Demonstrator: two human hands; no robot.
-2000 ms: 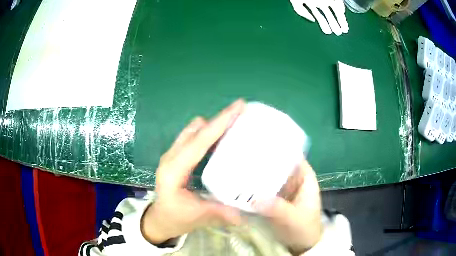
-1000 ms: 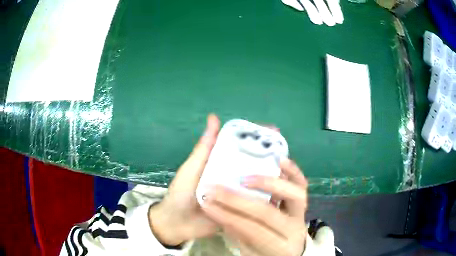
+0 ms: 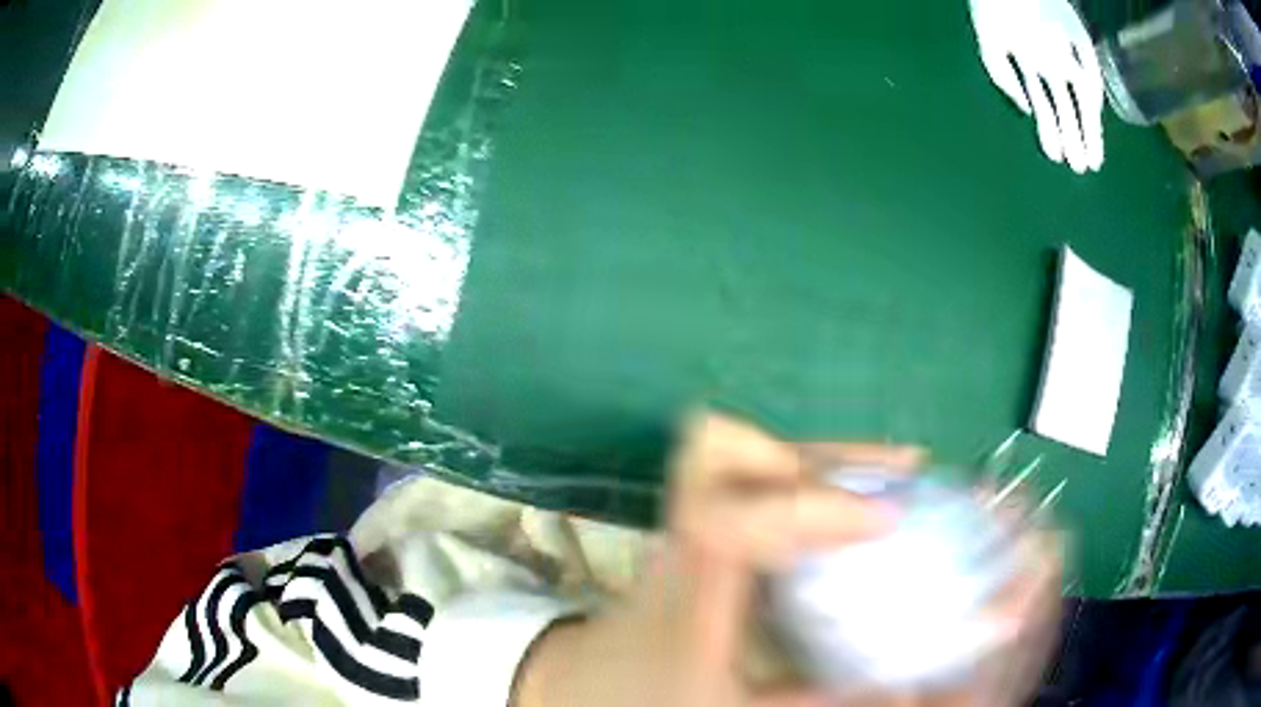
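Observation:
A white travel plug adapter [image 3: 892, 594] is held low at right of centre, near the table's front edge. It is strongly blurred, so which face shows cannot be told. My left hand [image 3: 733, 553] grips it from the left, with fingers over its upper side. My right hand [image 3: 1030, 608] is blurred at its right side and touches it; its wrist is hidden. A flat white pad [image 3: 1086, 352] lies on the green table right of centre, above and to the right of my hands.
Waiting white adapters [image 3: 1235, 456] stand at the right edge, cut off. A white glove [image 3: 1047, 76] lies at the upper right, beside a clear bottle [image 3: 1127, 76] and a yellow-tan object [image 3: 1217, 127]. A large white sheet [image 3: 263, 90] lies upper left. Clear tape [image 3: 291, 297] covers the table's front edge.
The view has turned, so table items shift right and tilt. My hands and the adapter are now lower right in the picture and blurred. The adapter's pins, visible a second ago, no longer show.

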